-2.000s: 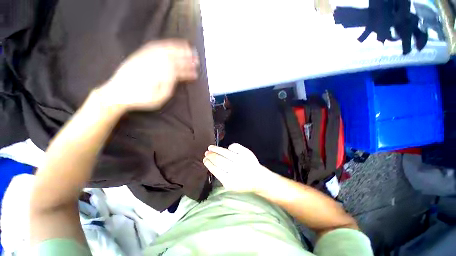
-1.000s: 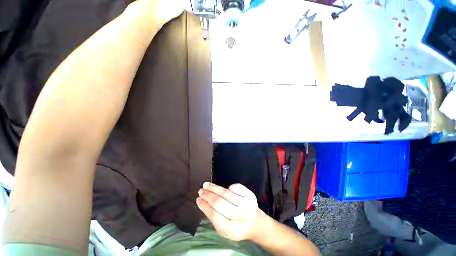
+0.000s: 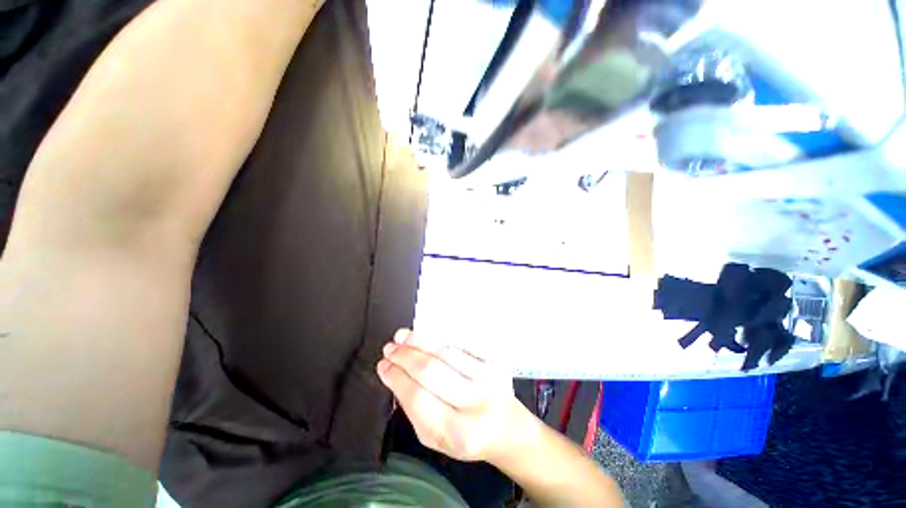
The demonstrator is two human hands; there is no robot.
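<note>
The dark brown garment (image 3: 288,228) covers the left of the white table and hangs down toward the lap. Its waistband strip (image 3: 397,238) runs straight along its right edge up to the metal presser foot area (image 3: 429,139). My right hand (image 3: 452,402) is at the strip's lower right edge, palm down, fingers together, fingertips touching the cloth; whether it pinches the cloth is hidden. My left forearm crosses the garment at the left, and the left hand is cut off beyond the top edge.
The blurred sewing machine head (image 3: 685,109) fills the upper right. On the table (image 3: 517,317) lie a tan strip (image 3: 641,223) and bunched black fabric strips (image 3: 730,303). Below the table edge are a blue bin (image 3: 695,417) and part of a red-and-black backpack.
The view has shifted up toward the machine, whose head now shows. The left hand has gone out of the top of the picture. The right hand stays at the strip's edge.
</note>
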